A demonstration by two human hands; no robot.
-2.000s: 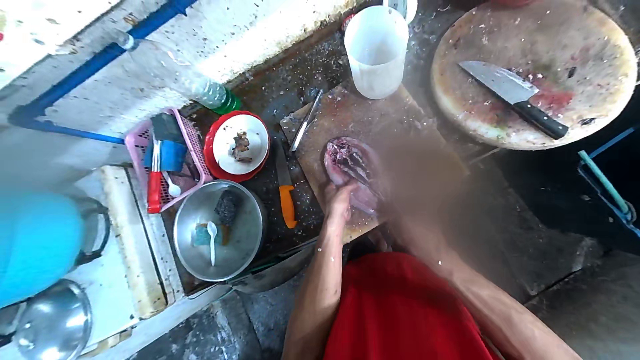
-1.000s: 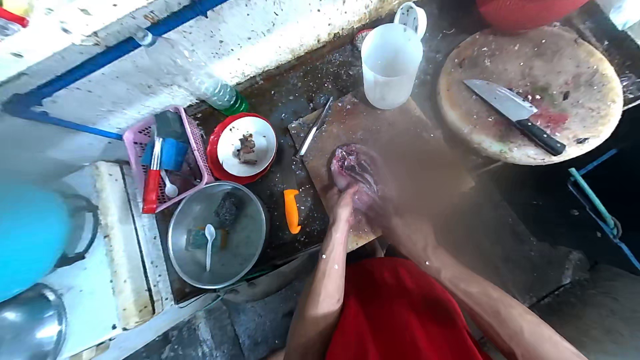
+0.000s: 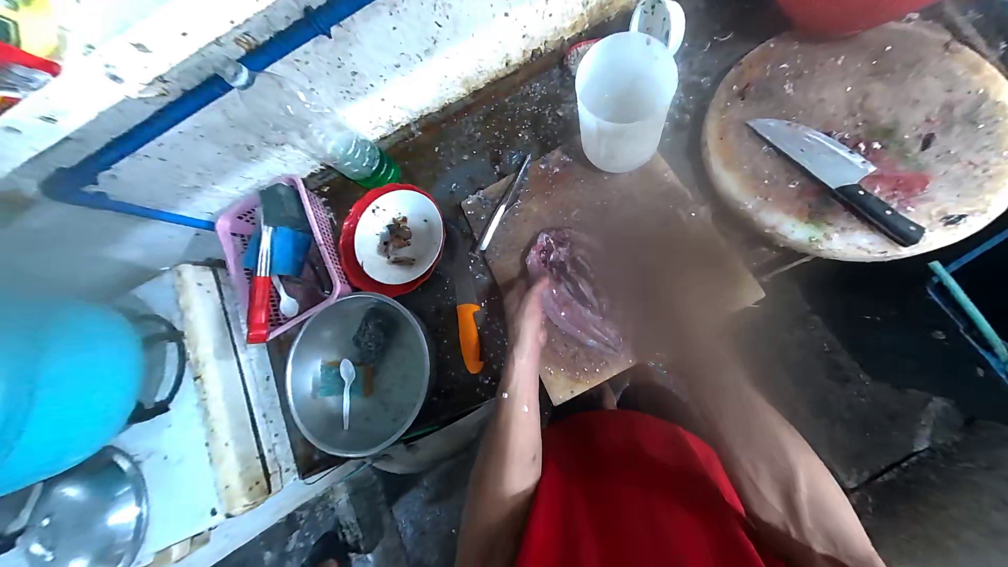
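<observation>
A piece of raw, pinkish flesh, which looks like an opened fish [image 3: 576, 295], lies on a square brown cutting board [image 3: 583, 386]. My left hand [image 3: 529, 311] rests against its left edge, with the fingers partly hidden. My right forearm reaches toward the right side of the board, but my right hand [image 3: 669, 276] is lost in a brown blur, so its fingers and anything in them cannot be made out. A thin metal blade or tool [image 3: 504, 206] lies across the board's upper left edge. Left of the board is an orange-handled knife [image 3: 469, 339].
A white plastic jug [image 3: 622, 118] stands at the board's top. At right, a cleaver-like knife [image 3: 835, 177] lies on a round chopping block [image 3: 732, 189]. Leftward are a metal bowl [image 3: 299, 409], a plate with scraps [image 3: 370, 252], a pink basket [image 3: 228, 236] and a green-based bottle [image 3: 366, 161].
The flesh now lies longer and flatter on the board. My left hand has moved from its lower end to its left side. The right hand stays blurred.
</observation>
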